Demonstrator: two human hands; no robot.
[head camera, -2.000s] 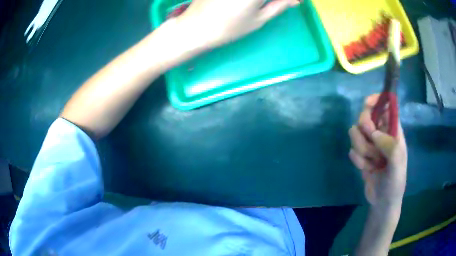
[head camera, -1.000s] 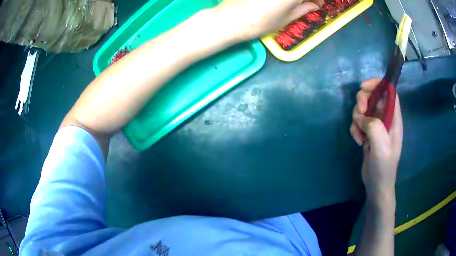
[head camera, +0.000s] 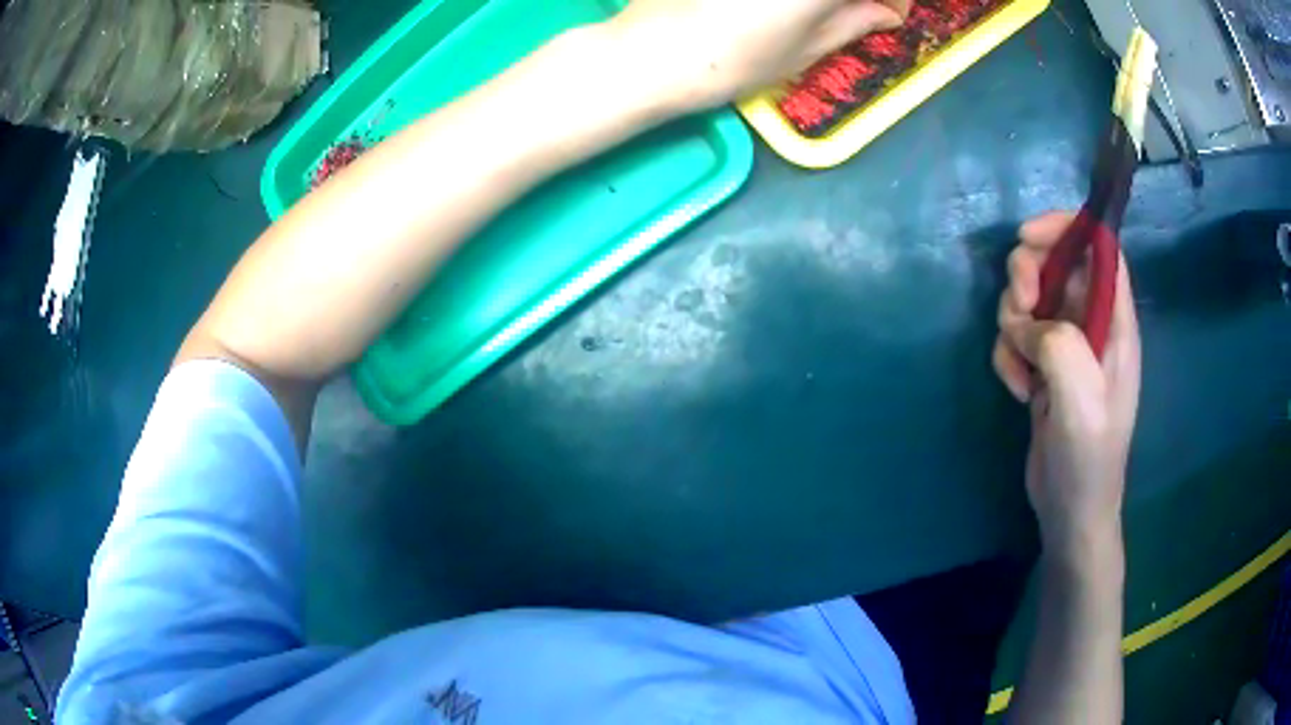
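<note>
My right hand (head camera: 1069, 312) holds the red handles of the long-nose pliers (head camera: 1093, 248), jaws pointing up. A cream-white piece (head camera: 1135, 78) is at the plier tips. My left hand (head camera: 772, 46) reaches over the yellow tray (head camera: 850, 149), its fingers over the pile of red and black lead wires (head camera: 850, 82). The left fingertips are at the top picture edge, and I cannot tell whether they hold a wire. The green tray (head camera: 566, 269) lies under my left forearm, with a small red-black wire pile (head camera: 337, 160) at its left end.
A grey-white metal box (head camera: 1182, 64) is at the upper right, a thin dark cable (head camera: 1186, 142) beside it. A plastic-wrapped bundle (head camera: 170, 71) is at the upper left, with white strips (head camera: 71, 234) below it. The dark-green bench (head camera: 680, 453) ends before my body.
Since two seconds ago, the view has shifted and both trays appear further left and more tilted. My left hand has gone from over the green tray to the yellow tray. The pliers remain in my right hand.
</note>
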